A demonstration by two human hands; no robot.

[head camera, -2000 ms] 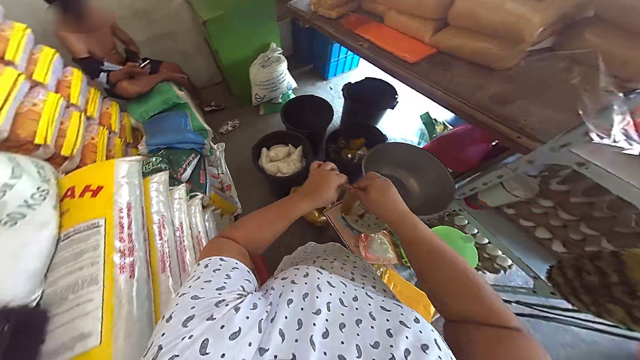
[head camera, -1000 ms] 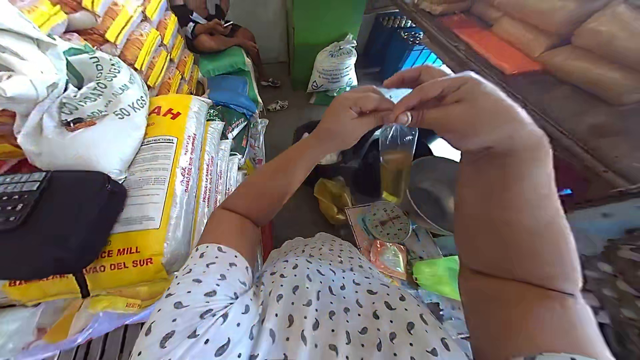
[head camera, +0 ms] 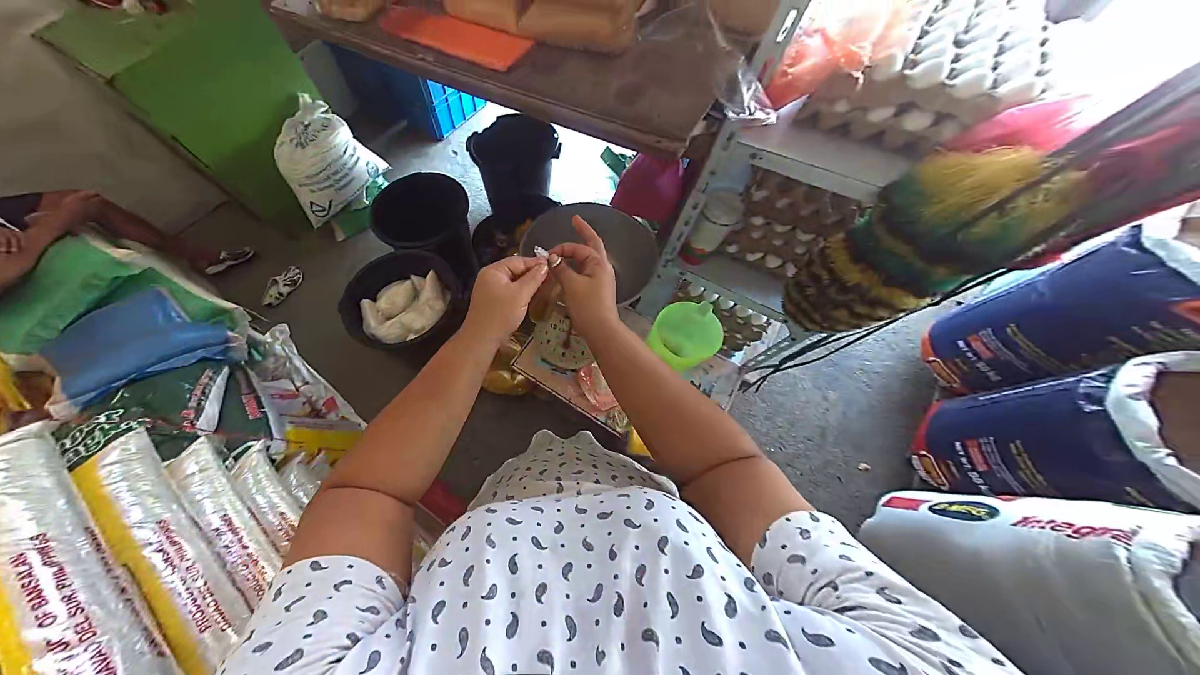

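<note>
My left hand (head camera: 506, 292) and my right hand (head camera: 588, 281) meet fingertip to fingertip, pinching the gathered top of a small clear plastic bag (head camera: 542, 253). Something yellowish, seemingly the bag's filled part, hangs between my hands and is mostly hidden. Just below them is a weighing scale with a round dial (head camera: 561, 339) on a small stand. A grey metal pan (head camera: 619, 246) sits behind my right hand. To the right of the scale stands a bright green plastic cup (head camera: 686, 335). A yellow-filled bag (head camera: 506, 370) lies left of the stand.
Black buckets (head camera: 420, 211) stand ahead, one holding white filled bags (head camera: 405, 307). Rice sacks (head camera: 131, 534) line the left, near a seated person's legs. A wooden shelf (head camera: 600, 84) and a rack with egg trays (head camera: 797, 220) are at front right. Large feed sacks (head camera: 1059, 422) stand at right.
Both hands have lowered from the raised position of one second ago, when the bag of yellow liquid hung in plain sight. They remain together at its top. The view has swung right.
</note>
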